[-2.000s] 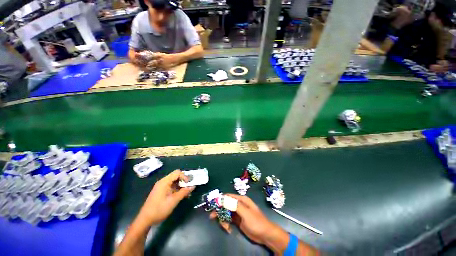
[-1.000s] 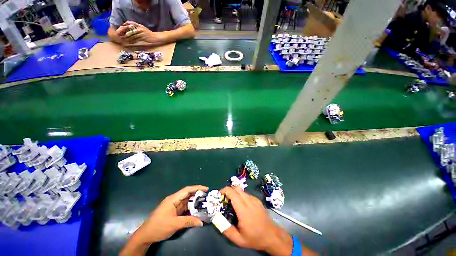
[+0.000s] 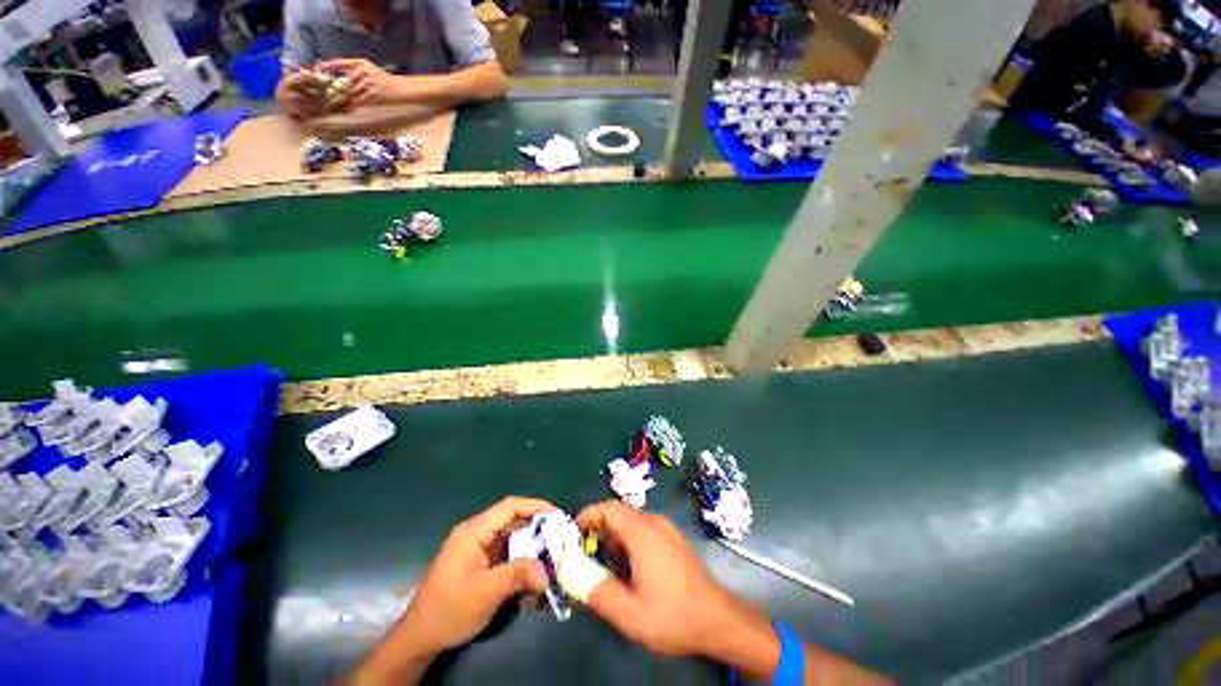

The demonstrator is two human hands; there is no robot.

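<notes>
A white plastic housing with a wired circuit board assembly [image 3: 552, 547] is held between my two hands above the dark green bench; fingers hide much of it. My left hand [image 3: 469, 576] grips its left side. My right hand [image 3: 656, 576], with a cream finger cover and a blue wristband, grips its right side. Two loose board clusters lie beyond my right hand, one with red wires [image 3: 643, 462] and one darker [image 3: 723, 496]. A slim white stick [image 3: 787, 572] lies to the right of them. An empty white housing [image 3: 351, 437] lies at the left.
A blue tray [image 3: 248, 469] with rows of housings is at the left, another [image 3: 1149, 351] at the right edge. The green conveyor belt [image 3: 536, 288] crosses ahead, carrying several units. A scuffed post [image 3: 870, 188] rises beside the belt. A person sits opposite, holding something.
My hands have come together, joining the housing from my left hand with the board assembly from my right. Units on the belt have moved left. The view has shifted.
</notes>
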